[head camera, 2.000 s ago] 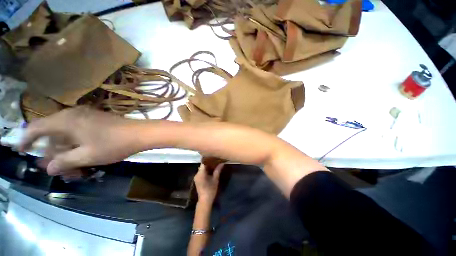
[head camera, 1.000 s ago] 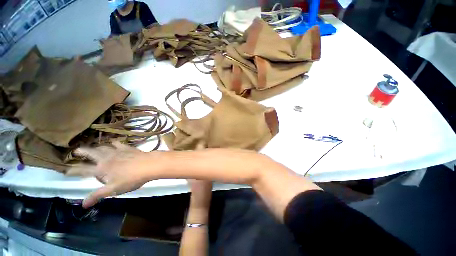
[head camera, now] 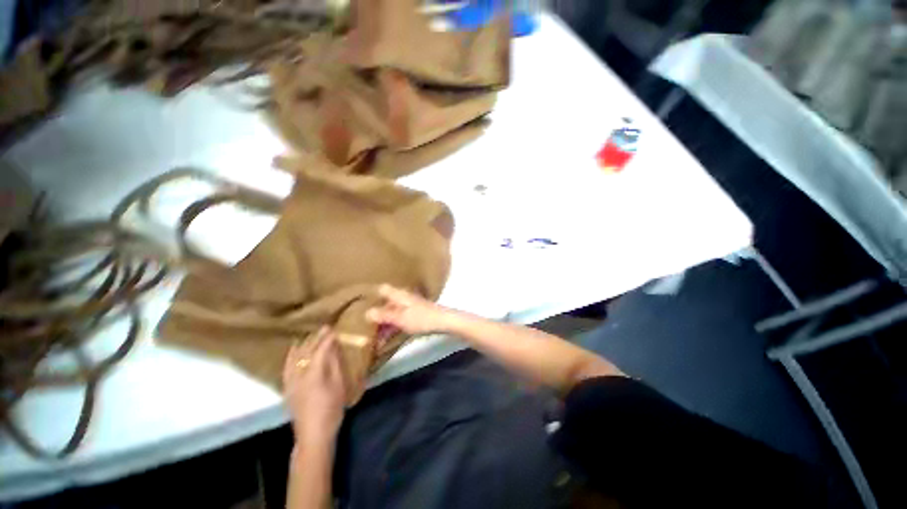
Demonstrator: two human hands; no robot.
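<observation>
A tan-brown bag (head camera: 343, 239) lies on the white table in front of me, its near edge at the table's front edge. My left hand (head camera: 316, 373) rests on the near edge of the bag, fingers pressed on the fabric. My right hand (head camera: 403, 310) grips the folded fabric just to the right of it, thumb and fingers together. A small pale strip shows on the bag between the hands. The view is blurred, so finer parts cannot be told.
Thread snips (head camera: 537, 243) lie on the white table (head camera: 587, 224) to the right. A red can (head camera: 617, 147) stands farther back, with a small round piece (head camera: 480, 189) nearer. More brown bags (head camera: 398, 109) are piled behind. Looped straps (head camera: 90, 298) lie at left.
My right arm, which reached across to the left, has come back, and its hand now holds the bag. My left hand is now on the bag's near edge. The view has shifted right.
</observation>
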